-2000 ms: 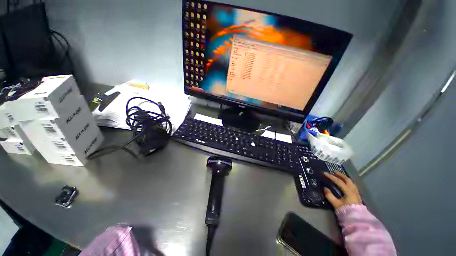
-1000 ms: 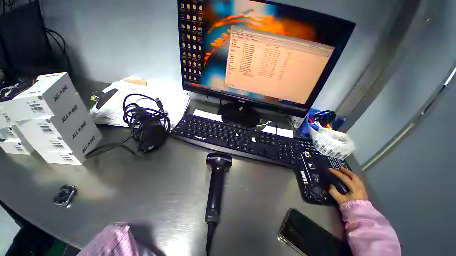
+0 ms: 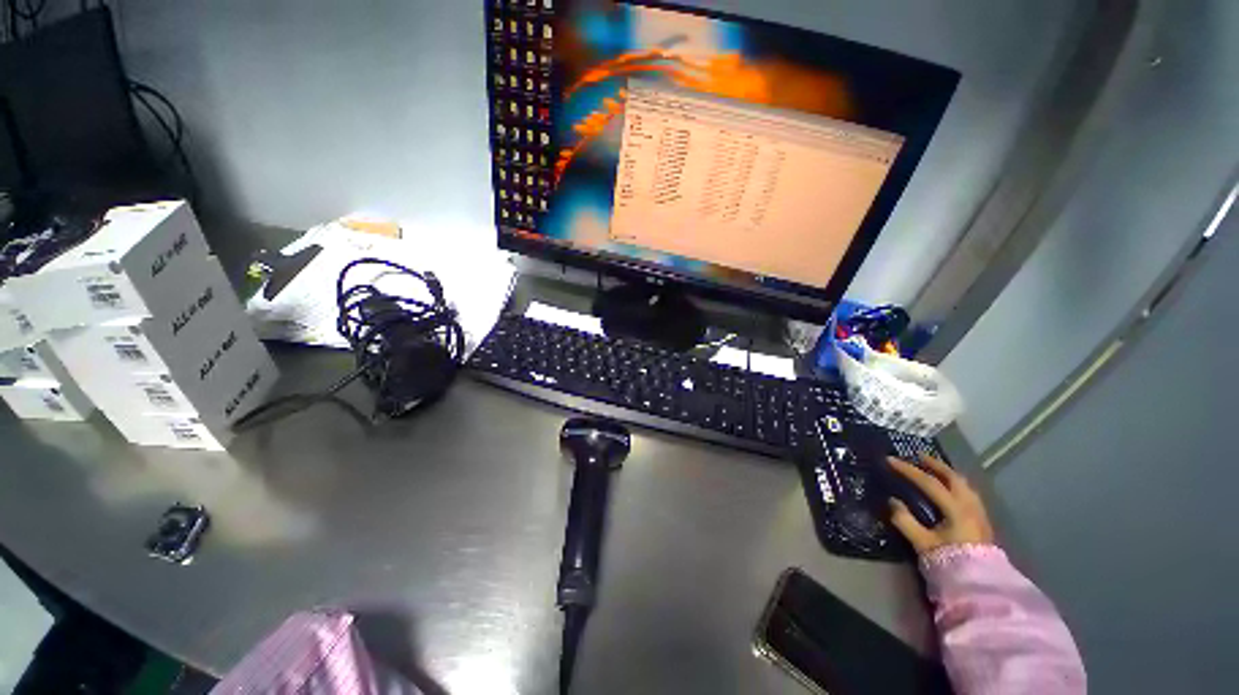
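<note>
My right hand (image 3: pixel 946 508) rests on the black computer mouse (image 3: pixel 914 497), on the black mouse pad (image 3: pixel 849 505) at the right of the grey desk. My left hand is not visible; only a pink sleeve (image 3: pixel 306 660) shows at the bottom edge. The monitor (image 3: pixel 720 149) stands at the back with a table window over an orange plant wallpaper. The black keyboard (image 3: pixel 639 379) lies below it. The black barcode scanner (image 3: pixel 587 509) lies mid-desk, its cord running off the bottom edge. The smartphone (image 3: pixel 842 638) lies flat just left of my right sleeve.
A small smartwatch unit (image 3: pixel 178 532) lies on the desk (image 3: pixel 394 516) at the left. Stacked white product boxes (image 3: pixel 170 326), a coiled black cable (image 3: pixel 401 340) and papers (image 3: pixel 469 278) are at the back left. A white basket (image 3: pixel 898 390) sits by a blue pen holder beyond the mouse pad.
The view has shifted slightly. My right hand stays on the mouse with only a slight shift. The desk items have not visibly moved.
</note>
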